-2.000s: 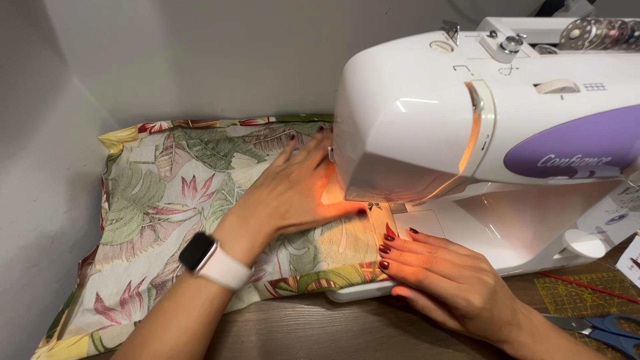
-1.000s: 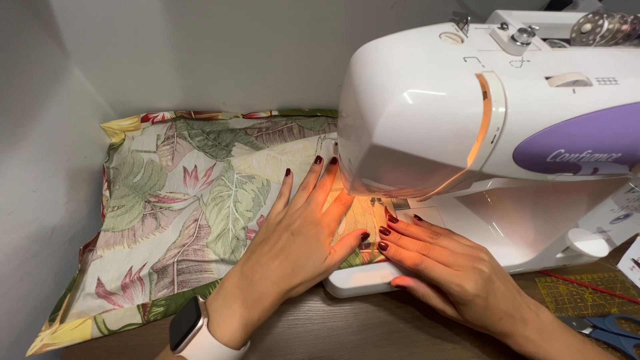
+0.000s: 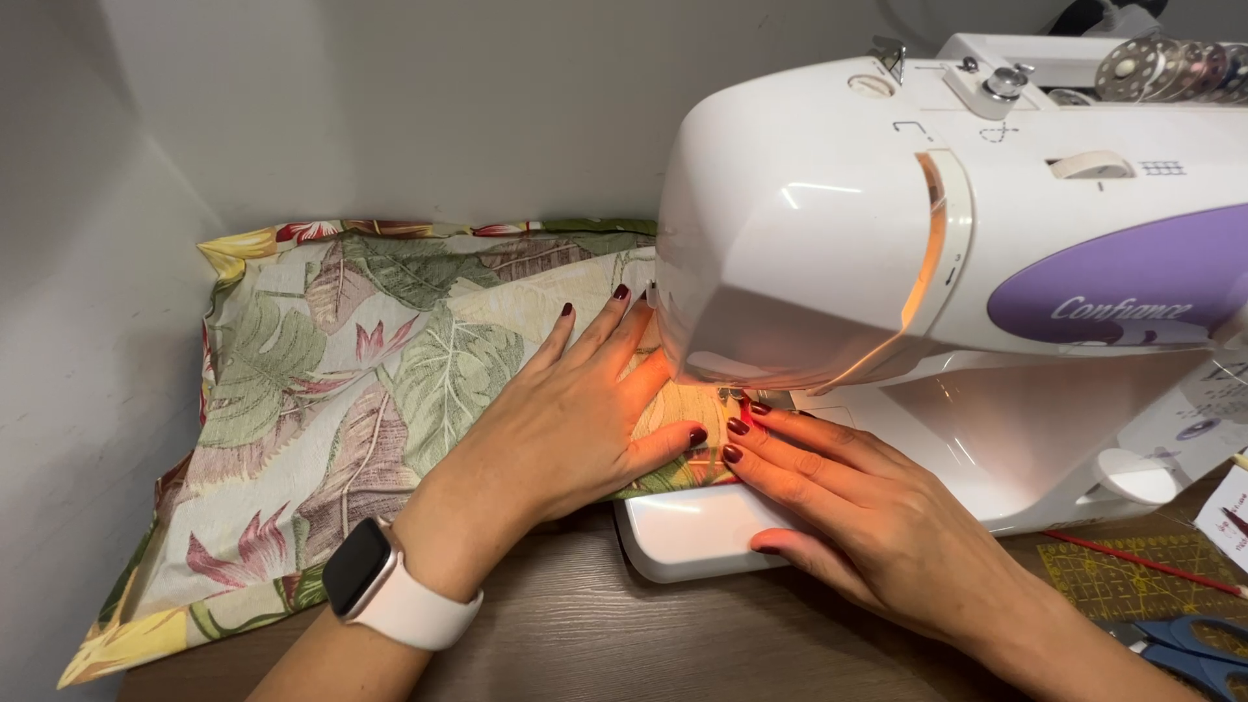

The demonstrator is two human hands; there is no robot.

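Note:
A leaf-and-flower printed fabric [image 3: 458,390], its edges folded over, lies left of and under the head of a white and purple sewing machine [image 3: 799,224]. My left hand [image 3: 575,419] rests flat on it with fingers spread, thumb toward the lit needle area. My right hand [image 3: 848,497] presses the fabric's right edge with its fingertips, beside the presser foot [image 3: 731,394], while its thumb lies on the front of the white machine bed [image 3: 702,531]. The machine head hides the needle and most of the foot.
Blue-handled scissors [image 3: 1199,653] and a yellow-lined clear ruler [image 3: 1121,575] lie at the lower right, a red cord [image 3: 1141,561] across the ruler. Bobbins [image 3: 1150,70] stand on top of the machine. A grey wall [image 3: 439,117] rises behind the fabric.
My left hand moved toward the front edge of the fabric between the first frame and the second, its fingers spreading. Since then both hands have stayed nearly in place.

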